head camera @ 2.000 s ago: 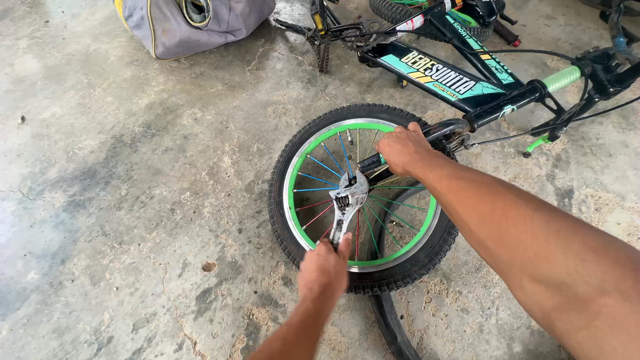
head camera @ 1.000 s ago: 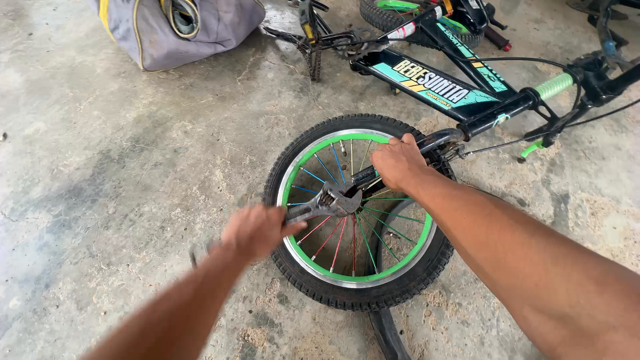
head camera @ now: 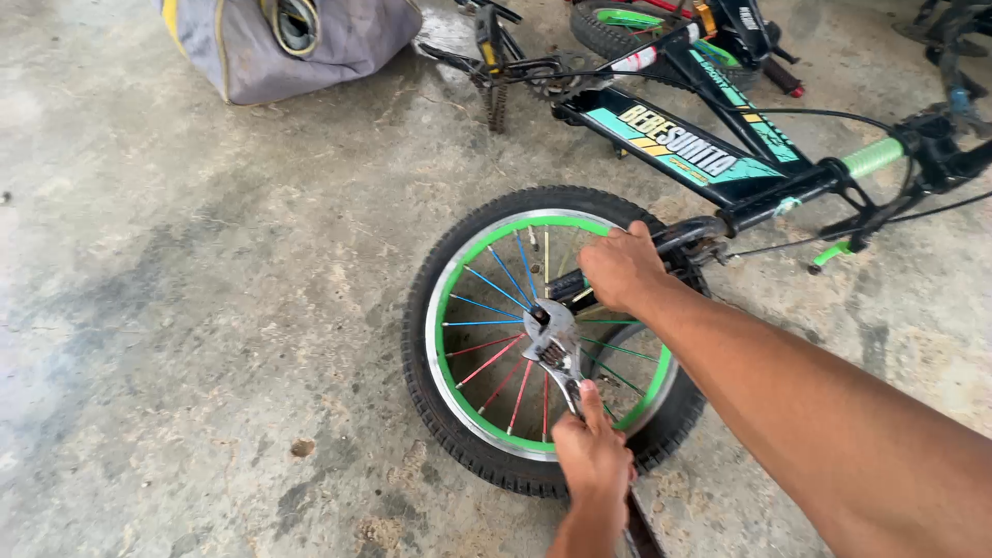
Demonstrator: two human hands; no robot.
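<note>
A child's bicycle lies on its side, its front wheel point(head camera: 438, 341) in the middle of the view, with a green and silver rim and blue, red and green spokes. My left hand point(head camera: 593, 449) is closed round the handle of an adjustable wrench point(head camera: 554, 353). The wrench's jaws are at the nut point(head camera: 540, 314) on the wheel's axle, the handle pointing down toward me. With my right hand point(head camera: 624, 267) I grip the black front fork point(head camera: 690, 232) near the top of the wheel; the palm side is hidden.
The dark bicycle frame point(head camera: 674, 143), bearing writing, stretches to the upper right, with handlebar parts point(head camera: 930, 147) and cables. Behind lie a crank and chainring point(head camera: 562, 77) and the other wheel point(head camera: 604, 31). A grey bag point(head camera: 310, 58) sits upper left on the concrete floor point(head camera: 194, 310).
The wrench handle swung from pointing down to pointing left, and now points down again, my left hand moving with it. My right hand has stayed at the fork.
</note>
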